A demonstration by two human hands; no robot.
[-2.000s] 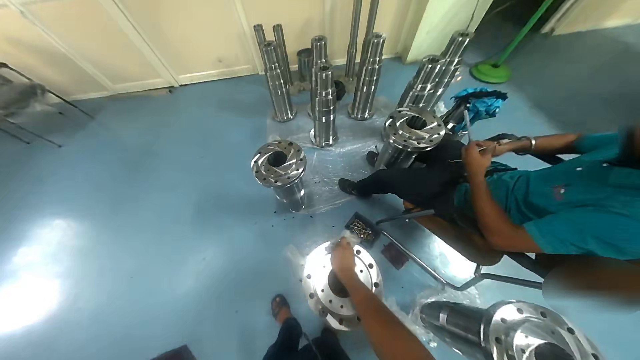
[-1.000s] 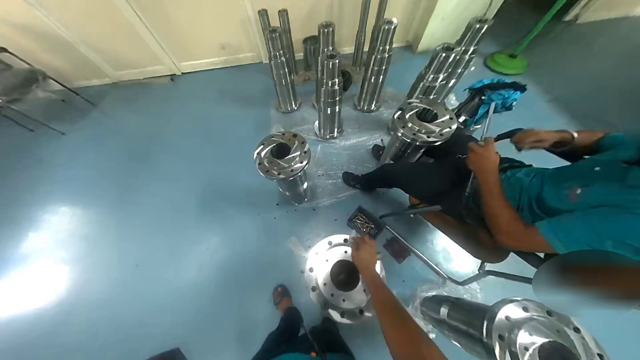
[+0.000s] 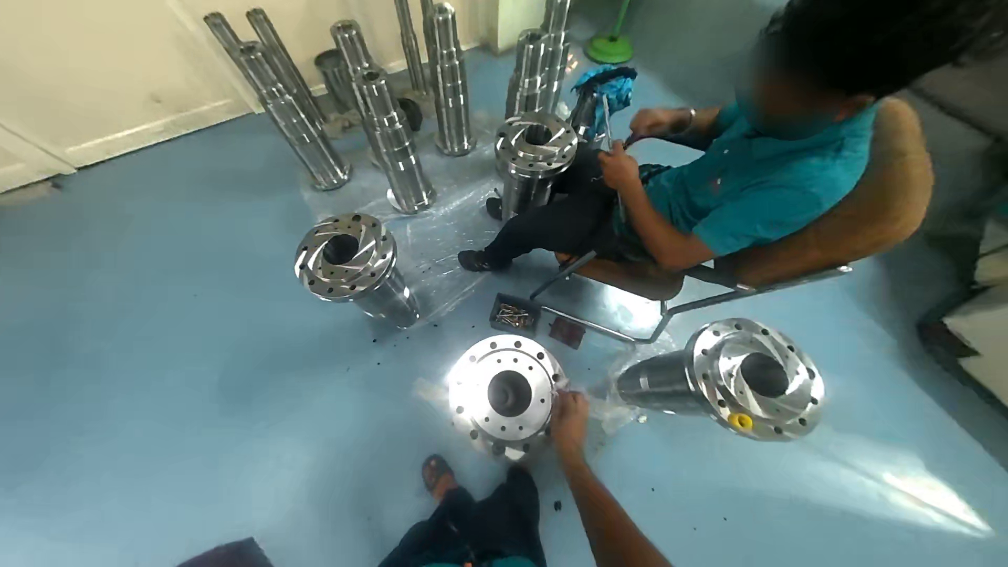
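A round steel flange (image 3: 482,376) with a central bore and a ring of holes stands before my feet. My right hand (image 3: 568,419) is at its right rim, fingers bent; a pale scrap, perhaps cloth or plastic, shows by the fingertips, and whether it is gripped is unclear. My left hand is out of the picture. Just beyond the flange lies a small dark box (image 3: 514,314) of metal pieces, with a dark red piece (image 3: 567,332) beside it.
A co-worker (image 3: 709,189) sits on a chair (image 3: 890,189) at right, holding a thin tool. Flanged steel cylinders stand at left (image 3: 376,256), centre (image 3: 536,146) and right (image 3: 754,378), the last bearing a yellow ring (image 3: 740,421). Several stepped steel shafts (image 3: 396,146) stand on plastic sheeting near the wall.
My right hand has moved from the flange's far side round to its right rim. The view has shifted to the right, bringing in the co-worker's head and the yellow ring.
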